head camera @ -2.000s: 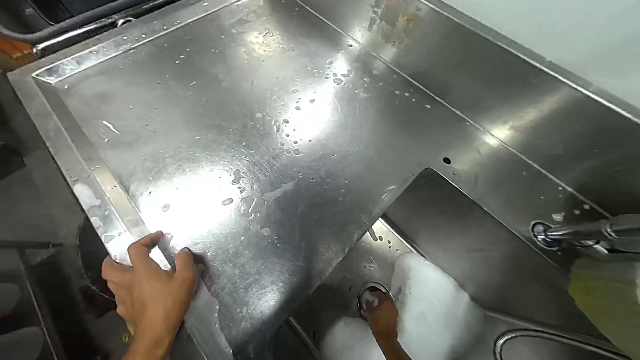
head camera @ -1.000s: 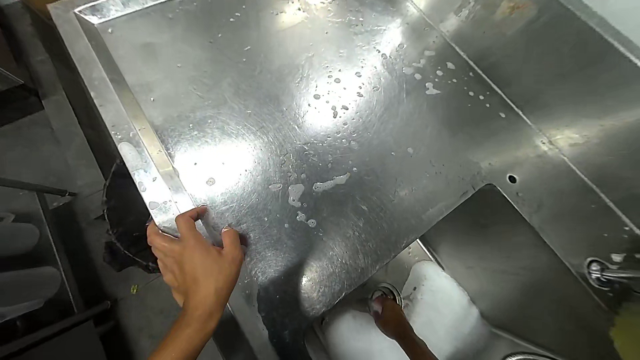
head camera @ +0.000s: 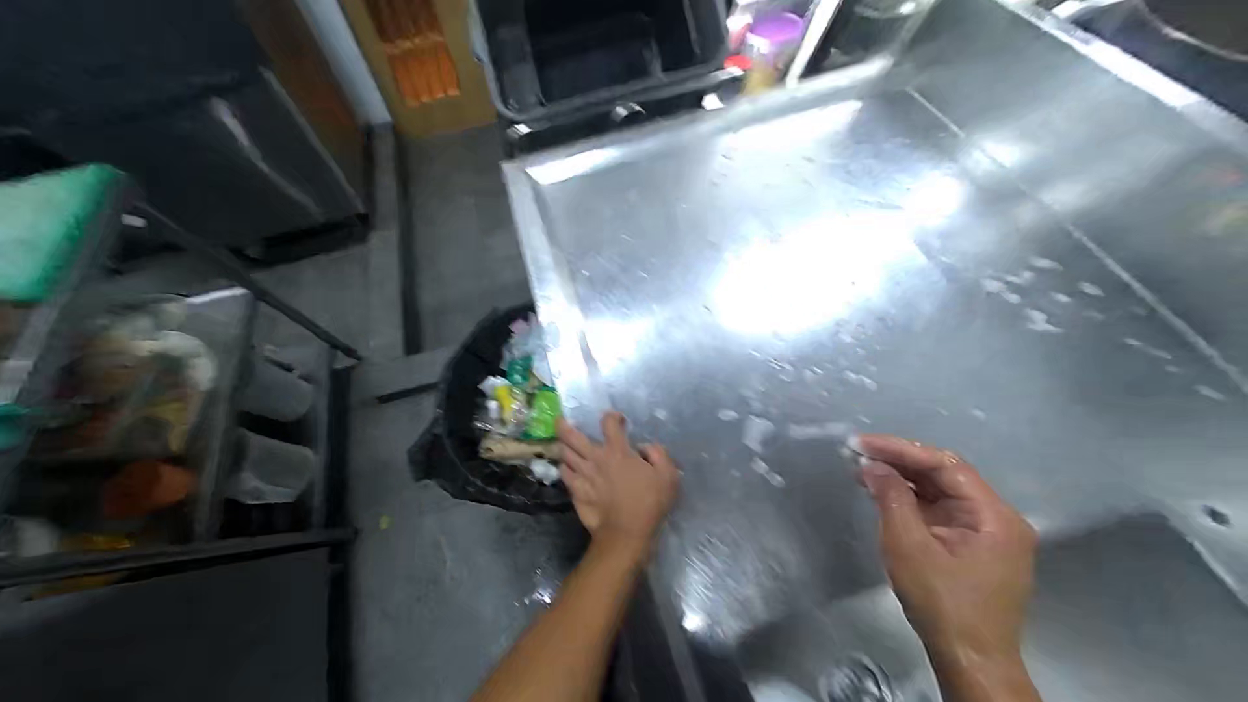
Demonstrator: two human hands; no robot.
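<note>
My left hand (head camera: 619,483) rests with spread fingers on the near left rim of a wet stainless steel counter (head camera: 663,224), holding nothing. Above the sink's edge, my right hand (head camera: 951,536) pinches a small whitish scrap (head camera: 855,447) between thumb and forefinger; what it is, I cannot tell. Patches of suds and water drops lie on the steel. Part of the sink drain (head camera: 858,680) shows at the bottom, left of my right wrist.
A trash bin lined with a black bag (head camera: 453,453), full of wrappers, stands on the floor against the counter's left side. Further left is a metal rack (head camera: 214,546) with containers. Black equipment (head camera: 604,58) and a purple-lidded jar (head camera: 777,29) are beyond the counter's far edge.
My right hand has come up out of the sink, away from the drain and foam, with a small scrap in its fingers. My left hand stays at the rim. The view has swung left.
</note>
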